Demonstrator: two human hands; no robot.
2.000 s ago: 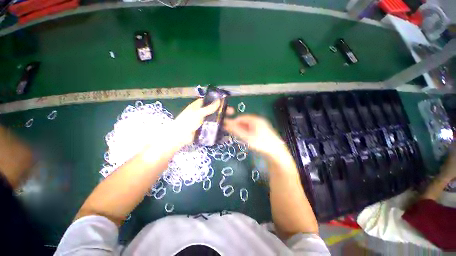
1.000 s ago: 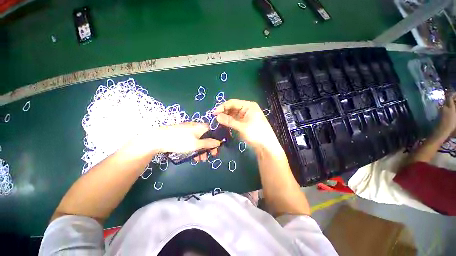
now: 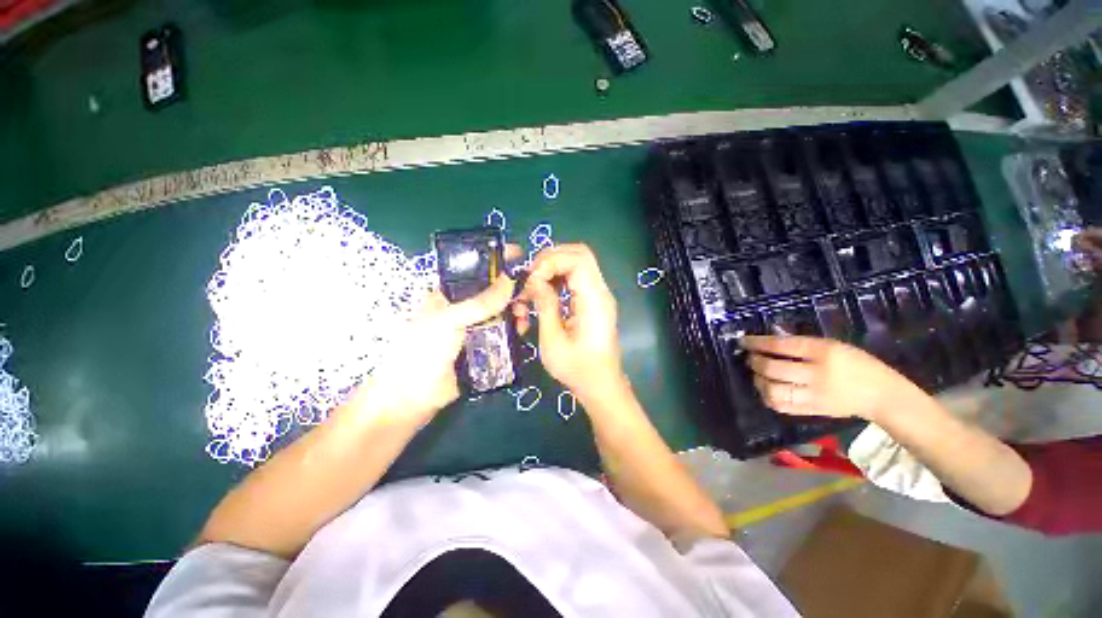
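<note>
A black handheld unit [image 3: 488,350] with a pale label at its lower end and a thin yellow-orange strip on its upper right side is held upright over the bench. My left hand [image 3: 441,344] grips it from the left, thumb across its middle. My right hand [image 3: 573,316] is at the unit's right side, fingertips pinched together near its edge; whether a ring is between them cannot be told. A large heap of white rings [image 3: 308,320] lies left of the unit. Several loose rings [image 3: 551,187] lie around my right hand.
Stacked black blister trays [image 3: 834,272] stand to the right, with another person's hand [image 3: 810,377] over their lower edge. Black units [image 3: 160,66] lie spaced on the green surface beyond the pale strip [image 3: 483,143]. A smaller ring heap [image 3: 12,404] is at the far left.
The unit has turned from tilted and mostly covered to upright, its face showing. My right hand has moved slightly to its right side. The other person's hand has come over the trays.
</note>
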